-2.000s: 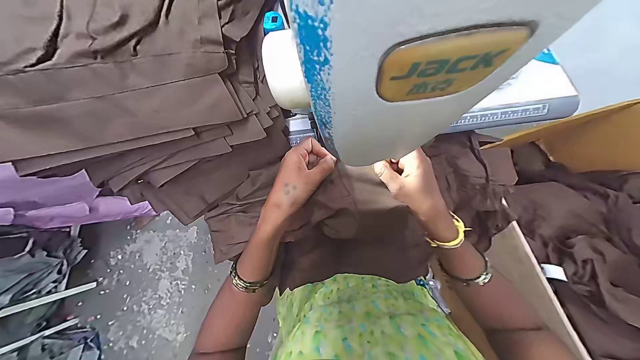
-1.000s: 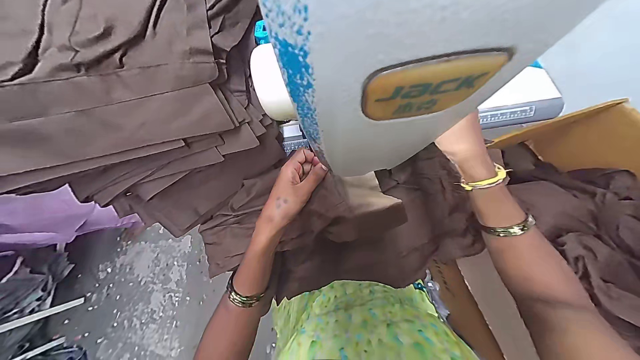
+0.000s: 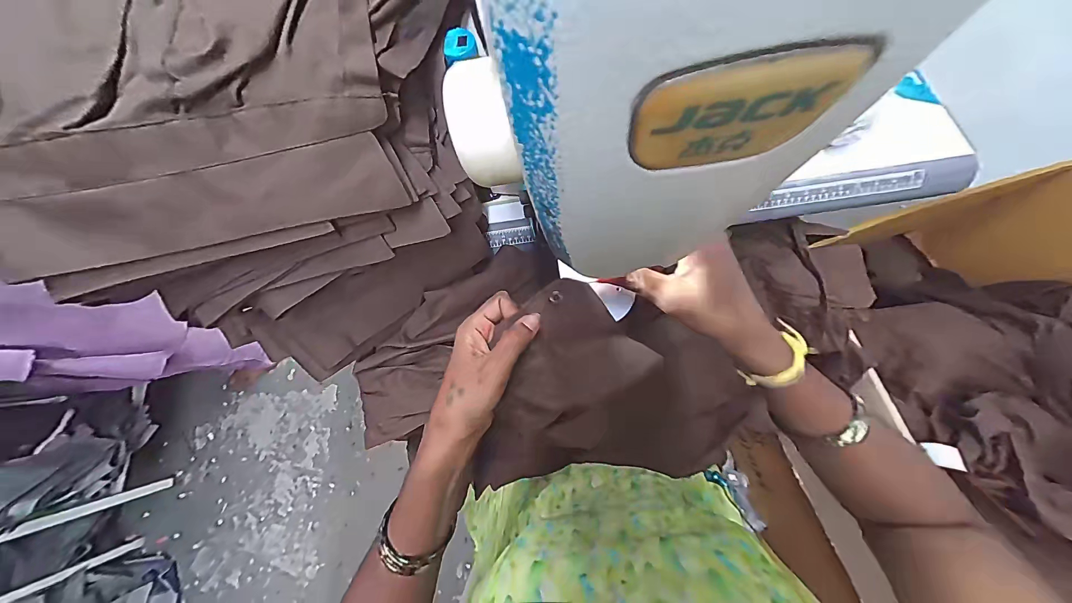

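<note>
My left hand (image 3: 486,364) pinches the edge of a dark brown fabric piece (image 3: 586,394) between thumb and fingers, just below the head of a Jack sewing machine (image 3: 603,151). A small ring-shaped mark shows on the fabric beside my thumb. My right hand (image 3: 703,293), partly blurred, grips a small pointed white-and-red thing (image 3: 617,301) over the upper edge of the fabric; its kind is unclear. The machine head hides the needle area. The fabric hangs down to my green patterned garment.
Layered brown fabric pieces (image 3: 193,184) lie at left, above lilac fabric (image 3: 109,335). More brown fabric (image 3: 971,360) is heaped at right, near a yellow-brown panel (image 3: 997,226). The machine's white hand-side knob (image 3: 479,121) and a ruler-marked base (image 3: 846,188) flank its head.
My right hand reached right behind the machine head one second ago; now it is back near the fabric with the white-and-red thing. My left hand still holds the fabric.
</note>
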